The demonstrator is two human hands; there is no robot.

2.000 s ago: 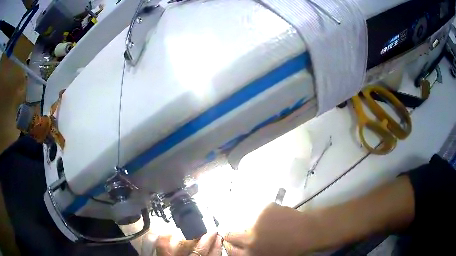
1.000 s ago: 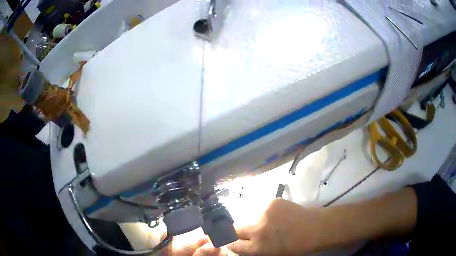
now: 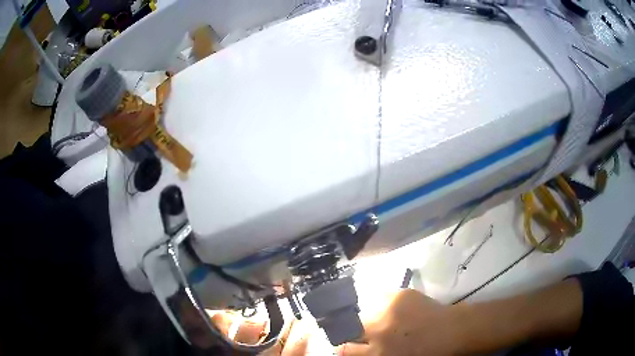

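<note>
The white sewing machine head (image 3: 278, 146) with a blue stripe fills the middle of the view. A grey block-like attachment (image 3: 333, 309) hangs at the needle area and hides part of the work. My left hand (image 3: 244, 327) is at the bottom edge, behind the curved metal guard (image 3: 198, 313), largely hidden and cut off. My right hand (image 3: 404, 323) lies on the bed right of the grey attachment, its fingertips partly behind it and washed out by the lamp. Whether either hand holds anything does not show. No fabric is clear under the needle.
Yellow-handled shears (image 3: 552, 215) lie on the bed under the arm. A thin dark rod (image 3: 501, 271) and thread scraps (image 3: 477, 249) lie nearby. A taped grey knob (image 3: 101, 90) stands at the head's end. Dark cloth (image 3: 56, 264) fills the lower left. Pale elastic (image 3: 557, 76) wraps the arm.
The view has shifted, so the machine head sits further right and the taped knob looks larger. The fingers, partly seen by the needle earlier, are more hidden behind the attachment and guard.
</note>
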